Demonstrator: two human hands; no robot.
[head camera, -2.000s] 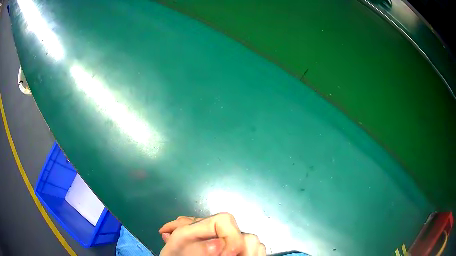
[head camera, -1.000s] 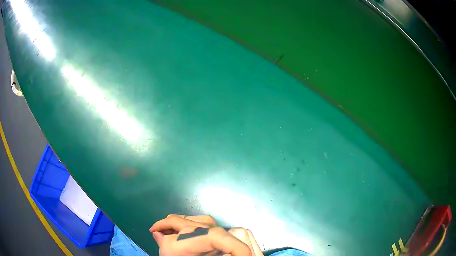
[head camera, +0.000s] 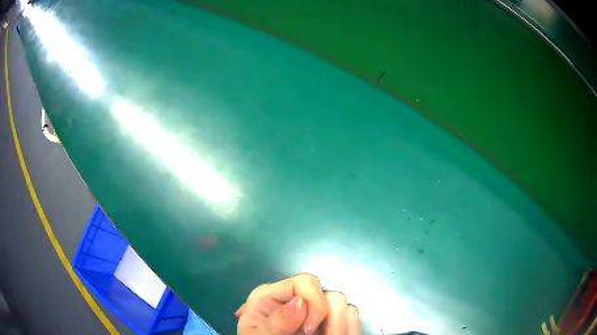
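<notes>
My two bare hands are together at the bottom centre, cut off by the picture's lower edge. My left hand (head camera: 271, 310) seems to be the part on the left, and my right hand (head camera: 342, 314) the part on the right; they overlap, and I cannot tell exactly where one ends. The fingers are curled, with a thumb and fingertip close together. No object shows between them; the inside of the hands is hidden. The hands are over the near edge of the smooth blue-green worktop (head camera: 281, 170).
A darker green belt (head camera: 452, 78) runs beyond the worktop. A red object (head camera: 581, 307) with yellow beside it is at the lower right edge. An open blue tote (head camera: 98, 252) holding a white sheet (head camera: 140, 277) is on the floor at left. A yellow line (head camera: 39, 206) crosses the floor.
The view has shifted, so the tote and hands appear farther right. The dark strip seen on a hand one second ago is out of sight. The fingers have turned and curled together.
</notes>
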